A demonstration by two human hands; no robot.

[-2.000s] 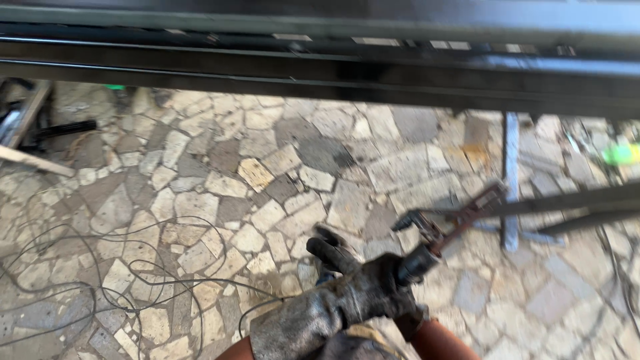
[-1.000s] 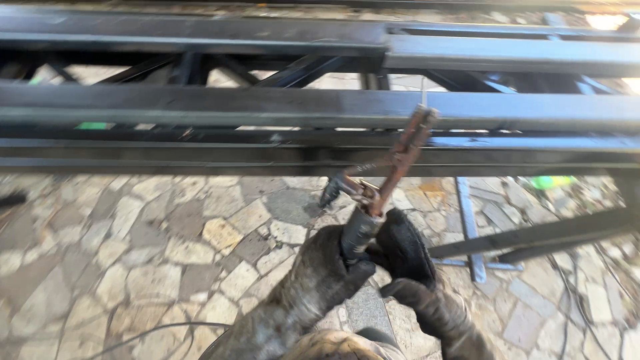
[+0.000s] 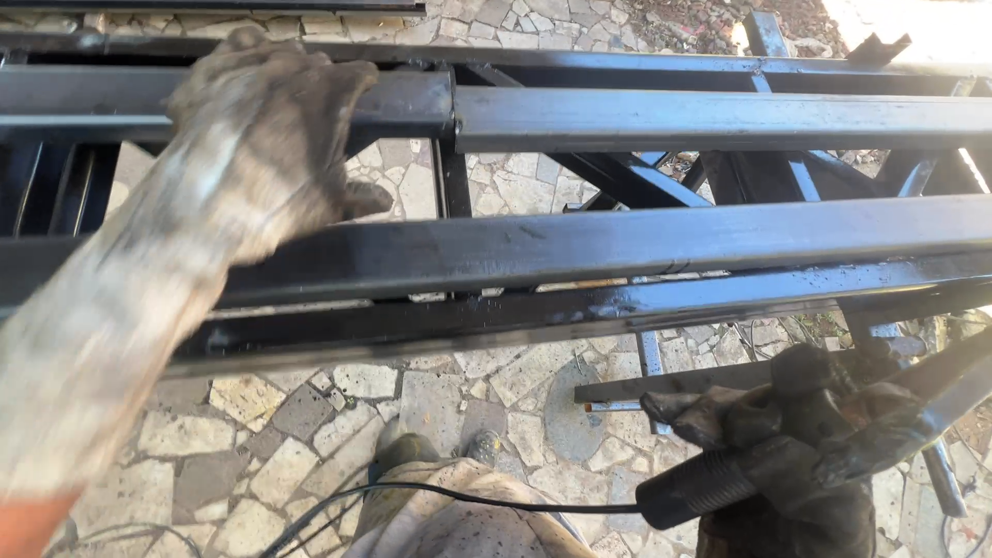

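Observation:
My left hand (image 3: 271, 132), in a stained work glove, reaches over the dark steel frame at the upper left, its fingers at the far tube (image 3: 387, 101); whether it grips the tube is unclear. At the lower right my right hand (image 3: 783, 434), in a dark glove, is closed around the ribbed black handle (image 3: 697, 488) of what looks like a welding electrode holder. A black cable (image 3: 496, 504) runs from the handle's end across my lap. The holder's jaws are not clearly visible. Beneath my left forearm passes the near rectangular steel tube (image 3: 504, 248).
Diagonal steel braces (image 3: 628, 178) join the long tubes. A flat steel bar (image 3: 674, 384) and a thin upright support (image 3: 651, 372) stand below the frame at right. Irregular stone paving (image 3: 349, 426) lies beneath, with my shoes (image 3: 407, 449) on it. More dark steel (image 3: 232, 6) is at the top left.
My hands, together at the electrode holder a second ago, are apart. The left has moved up and left to the frame; the right has moved right with the holder. The view has shifted.

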